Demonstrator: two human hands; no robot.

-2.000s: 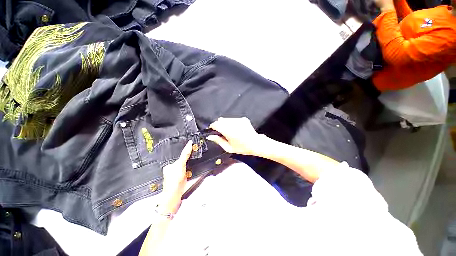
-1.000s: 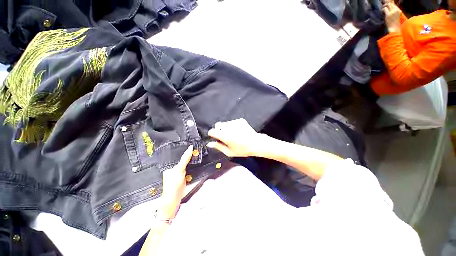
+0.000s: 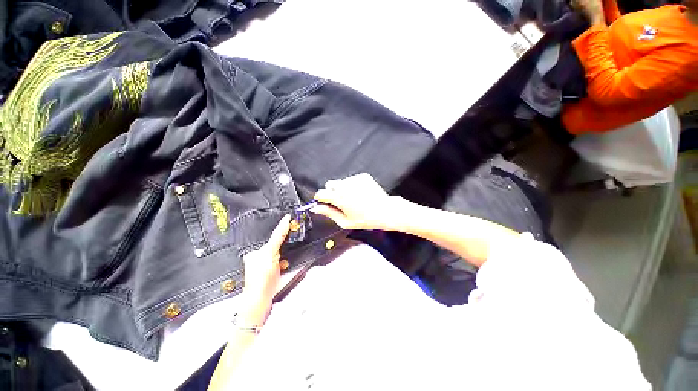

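Observation:
A black denim jacket [image 3: 344, 130] lies spread in front of me, with yellow-green embroidery [image 3: 46, 99] at the left. My left hand [image 3: 264, 263] holds the cuff [image 3: 300, 221] beside a gold button, thumb on top. My right hand [image 3: 353, 202] is at the cuff's upper end, fingers closed around small thread snips [image 3: 308, 206]; only a thin, pale tip shows and the rest is hidden in the hand. The button placket [image 3: 200, 296] with gold buttons runs below the cuff. The chest pocket [image 3: 218, 214] with a yellow mark is left of the hands.
More dark denim is heaped at the top left [image 3: 145, 15] and bottom left. The white table [image 3: 383, 57] shows behind the jacket. Dark garments [image 3: 497, 206] hang beside its right edge. A person in an orange top [image 3: 643, 61] handles denim at the upper right.
The snips' tip now shows at the cuff, where my right hand was slightly apart from it a second ago. My left hand keeps its hold. The whole view has shifted slightly.

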